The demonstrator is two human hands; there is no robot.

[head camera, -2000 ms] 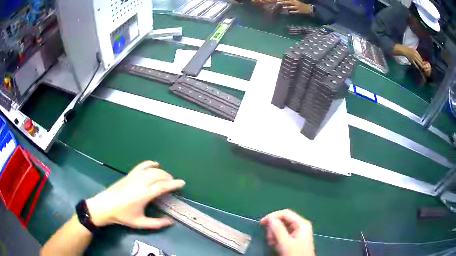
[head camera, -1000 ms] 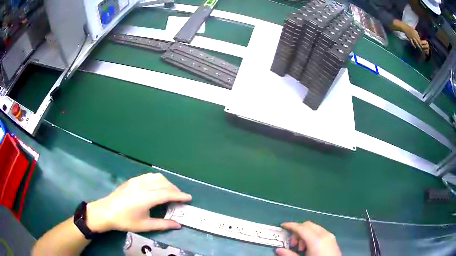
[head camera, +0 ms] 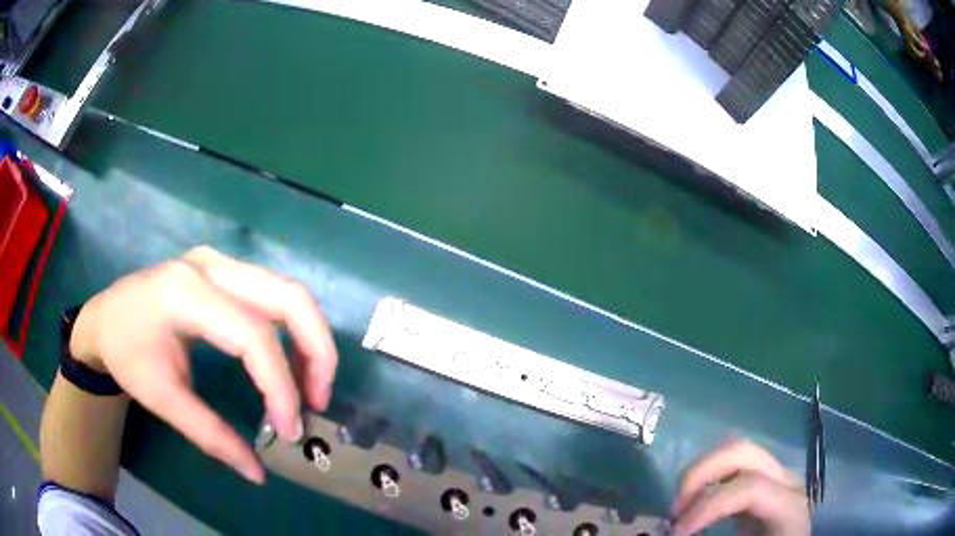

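Note:
A grey six-hole bar [head camera: 421,496] lies at the bottom, cut off by the frame edge, with small bright metal pieces in its dark round holes and dark notches along its far edge. My left hand [head camera: 199,356] has fingertips and thumb around its left end. My right hand [head camera: 746,490], blurred, has its fingertips at the right end; their exact contact is hard to see. A pale silver bar [head camera: 513,366] lies just beyond, touched by neither hand.
Tweezers [head camera: 816,445] lie beyond my right hand. A pale seam [head camera: 450,248] crosses the green surface. Farther off are a white board [head camera: 670,115] with dark stacked bars [head camera: 775,58]. A red bin [head camera: 23,246] and red button [head camera: 31,102] are at left.
Both hands have left the silver bar and moved to the six-hole bar nearer me. The view has tilted down, so more of the six-hole bar shows.

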